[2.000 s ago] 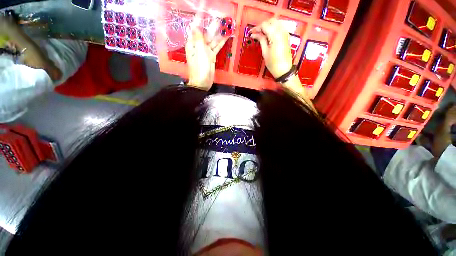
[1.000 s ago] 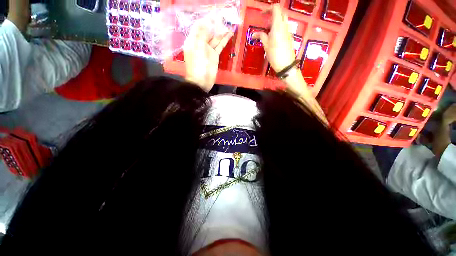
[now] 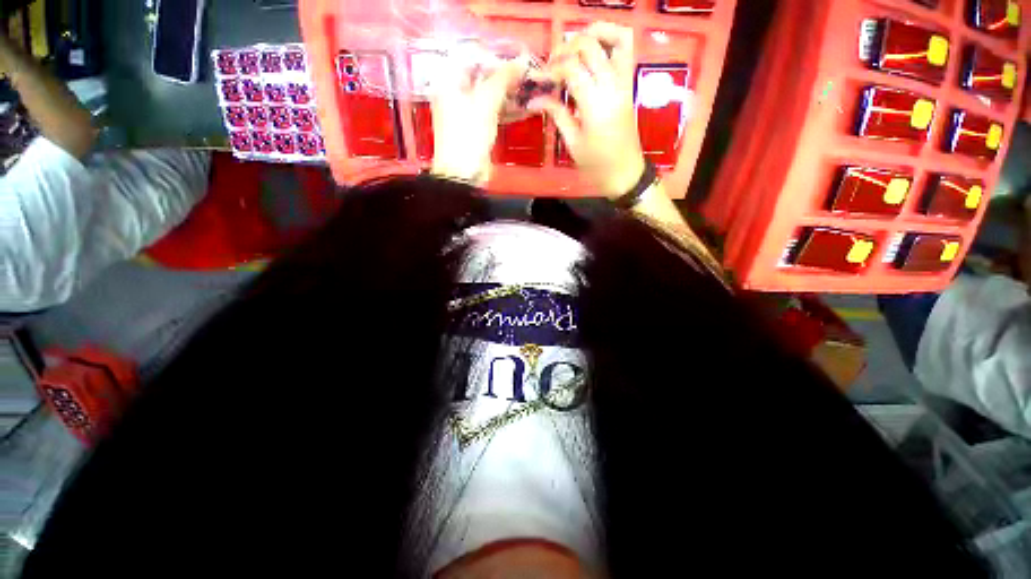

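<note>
My left hand (image 3: 466, 119) is over the work tray, its fingers on a shiny clear carrier sheet (image 3: 424, 51) that glares white. My right hand (image 3: 597, 107), with a dark bracelet, is beside it; its fingertips meet the left ones at a small dark lens piece (image 3: 536, 88) at the sheet's edge. Red phone back covers lie in the coral-red work tray (image 3: 418, 172): one at left (image 3: 371, 122), one below the hands (image 3: 523, 138), one at right (image 3: 659, 127). Fingers partly hide the grip.
A sheet with rows of dark-and-red squares (image 3: 269, 102) lies left of the tray. A smartphone (image 3: 178, 40) lies further left. A neighbouring coral-red tray (image 3: 769, 243) at right holds red parts with yellow tabs. People's pale sleeves show at left (image 3: 68, 226) and right (image 3: 981, 345).
The view has shifted, so the trays sit further left. The hands have come together at the sheet's edge. The left cover in the tray is now uncovered.
</note>
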